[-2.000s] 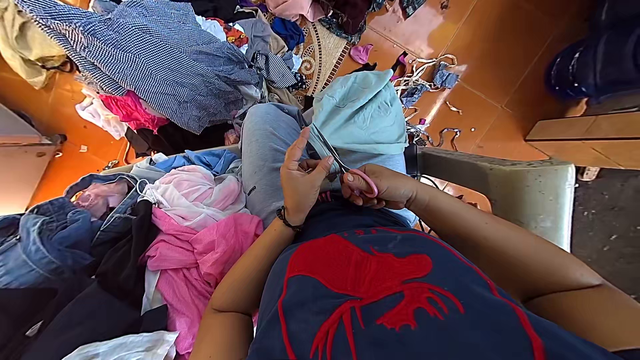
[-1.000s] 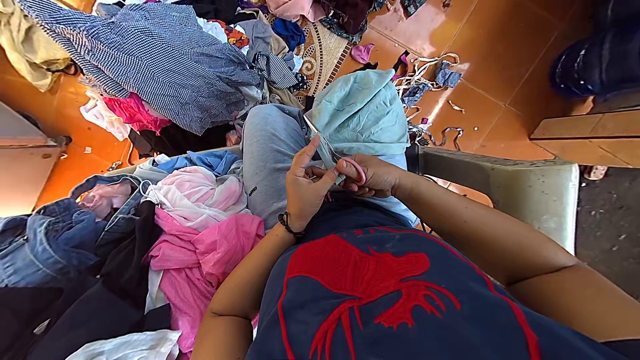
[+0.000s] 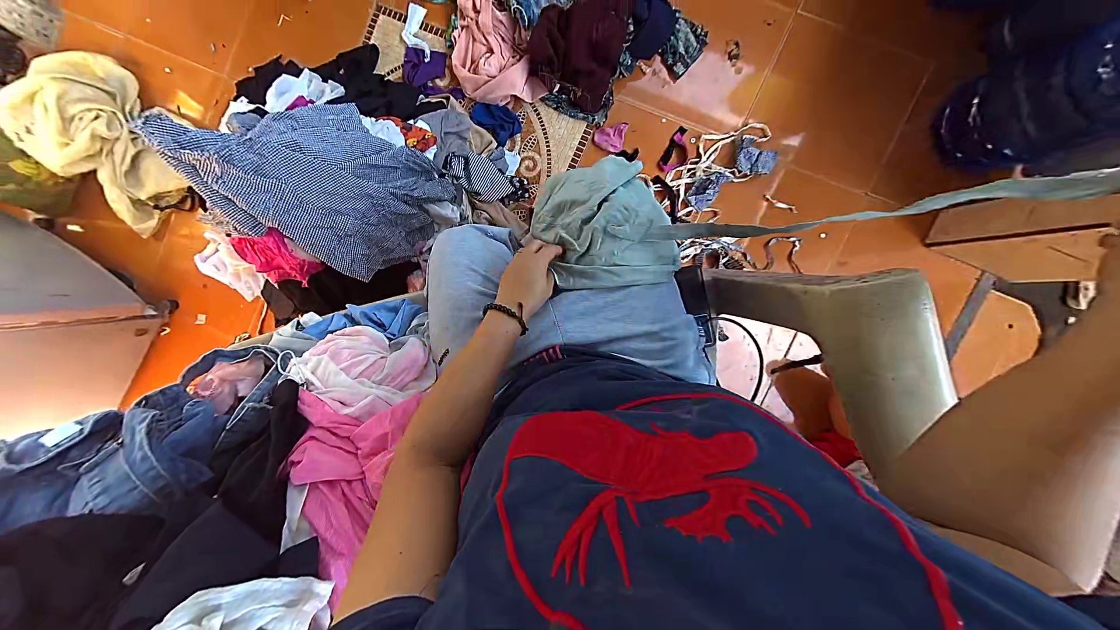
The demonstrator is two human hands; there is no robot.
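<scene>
A pale green cloth (image 3: 604, 227) lies bunched over my knees, on light blue jeans (image 3: 604, 324). My left hand (image 3: 528, 278) grips its near left edge, a dark beaded bracelet on the wrist. From the cloth, a long narrow green strip (image 3: 840, 220) stretches taut to the right edge of the view. My right arm reaches far out to the right. Only a blurred part of my right hand (image 3: 1109, 254) shows at the frame's edge, below the strip; its fingers and whatever it holds are hidden. The scissors are out of sight.
Piled clothes, among them a pink garment (image 3: 350, 464) and denim (image 3: 157, 455), lie at my left. A blue checked garment (image 3: 324, 184) tops a heap on the tiled floor. Cut strips (image 3: 726, 166) lie ahead. A chair armrest (image 3: 884, 324) and wooden bench (image 3: 1015, 223) stand right.
My hands were together over my lap with pink-handled scissors. They are now apart: the right has swung far to the right, the left rests on the cloth. A long strip now spans the right side.
</scene>
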